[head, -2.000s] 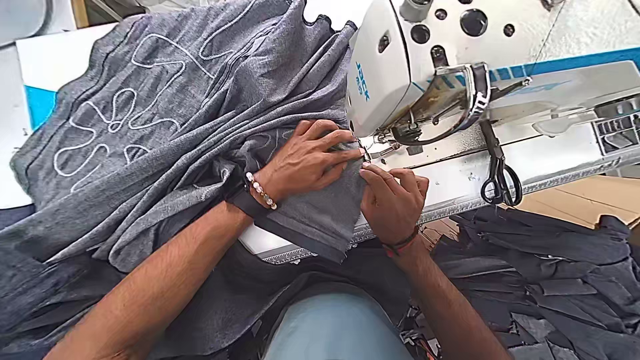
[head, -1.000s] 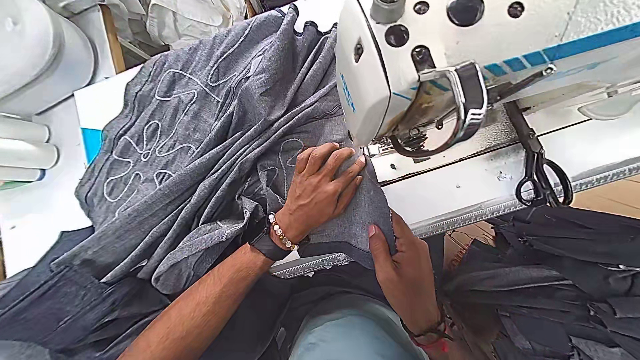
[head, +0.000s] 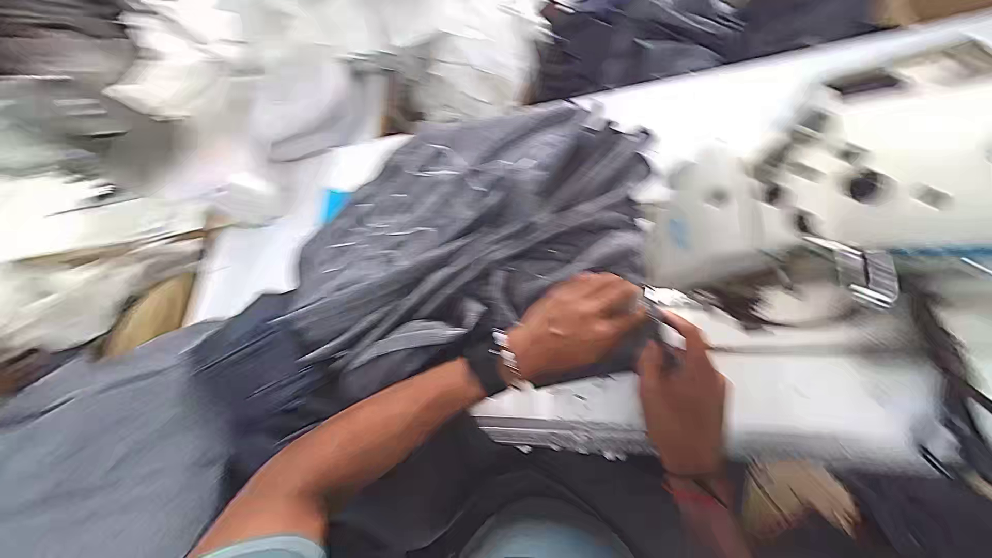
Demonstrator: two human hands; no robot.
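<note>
Grey fabric [head: 465, 209] with pale line embroidery lies bunched on the white sewing table, left of the sewing machine [head: 775, 186]. My left hand [head: 581, 322], with a beaded bracelet and a dark wrist band, rests on the fabric beside the needle area; its fingers are curled and blurred. Just to its right, my right hand [head: 686, 380] pinches the fabric's edge between thumb and forefinger. Motion blur hides the needle, the presser foot and the exact fold of the edge.
Blurred dark scissors [head: 949, 387] hang at the right of the machine. Dark fabric [head: 256, 372] spills over the table's left side onto grey cloth [head: 116, 434]. White cloth piles [head: 333, 62] and a dark pile [head: 659, 46] lie beyond the table [head: 814, 395].
The view has swung so that more of the left and far side shows. My right hand, lower along the fabric's edge one second ago, is now up close beside my left hand.
</note>
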